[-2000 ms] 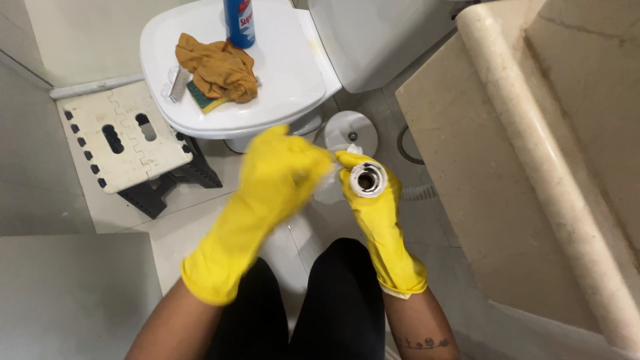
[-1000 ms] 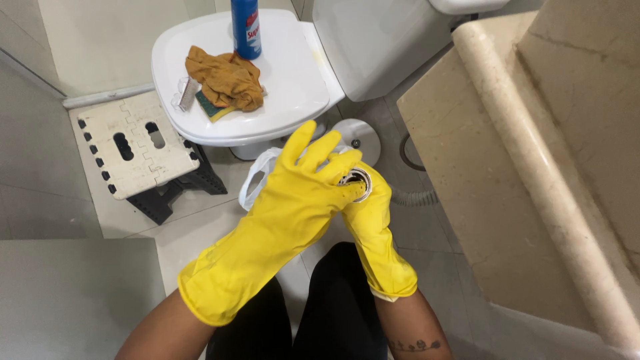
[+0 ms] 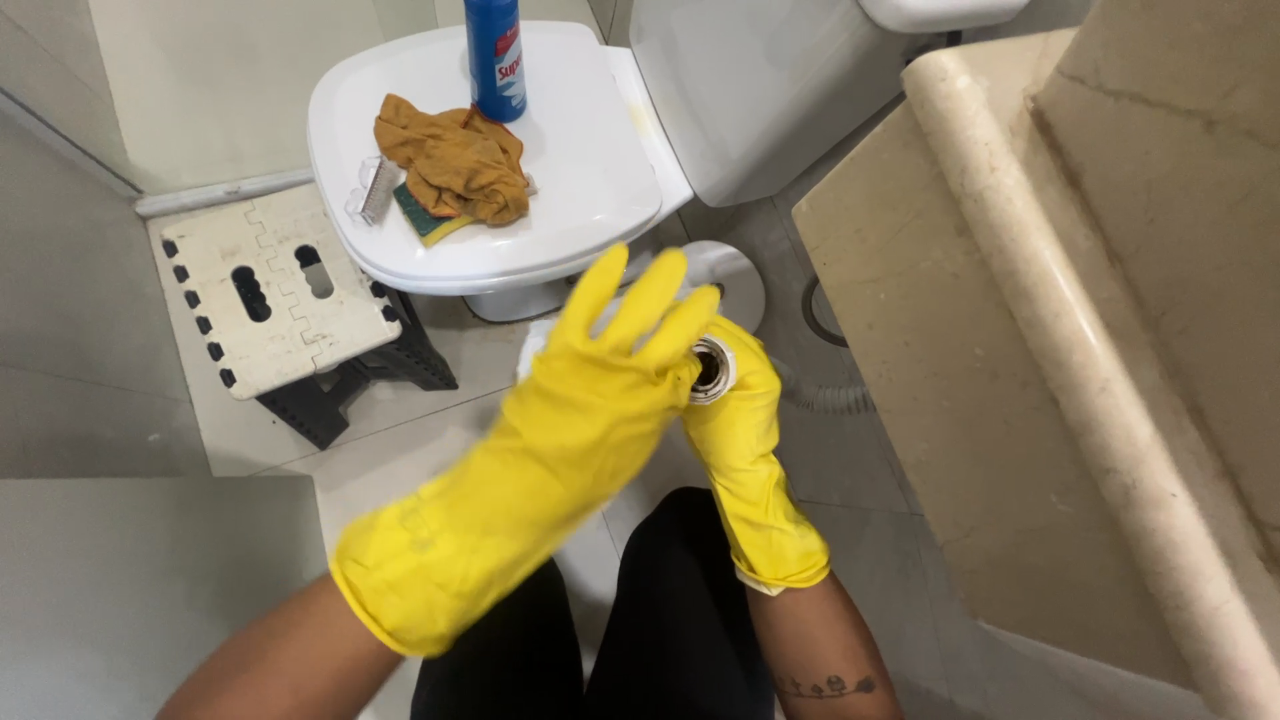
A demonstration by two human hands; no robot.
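Note:
Both hands wear yellow rubber gloves. My right hand [image 3: 745, 410] is closed around a white plastic pipe fitting [image 3: 712, 370], whose round open end faces up and looks dark inside. My left hand [image 3: 610, 390] is at the fitting's left rim, thumb and index finger at the opening, the other fingers spread upward; whether it pinches something there cannot be told. Below the hands, a white plastic bag [image 3: 535, 345] shows partly on the floor side. A grey corrugated hose [image 3: 835, 398] emerges to the right, behind my right hand.
On the closed toilet lid [image 3: 590, 170] lie an orange-brown cloth [image 3: 455, 165], a green-and-yellow sponge [image 3: 425, 215], a small clear-handled brush [image 3: 375, 190] and a blue bottle [image 3: 496, 60]. A folding step stool [image 3: 280, 290] stands left. A beige stone countertop [image 3: 900, 260] juts in at right.
My left hand, blurred beside the fitting two seconds ago, has come to its rim with its fingers spread. My right hand has kept hold of the fitting throughout.

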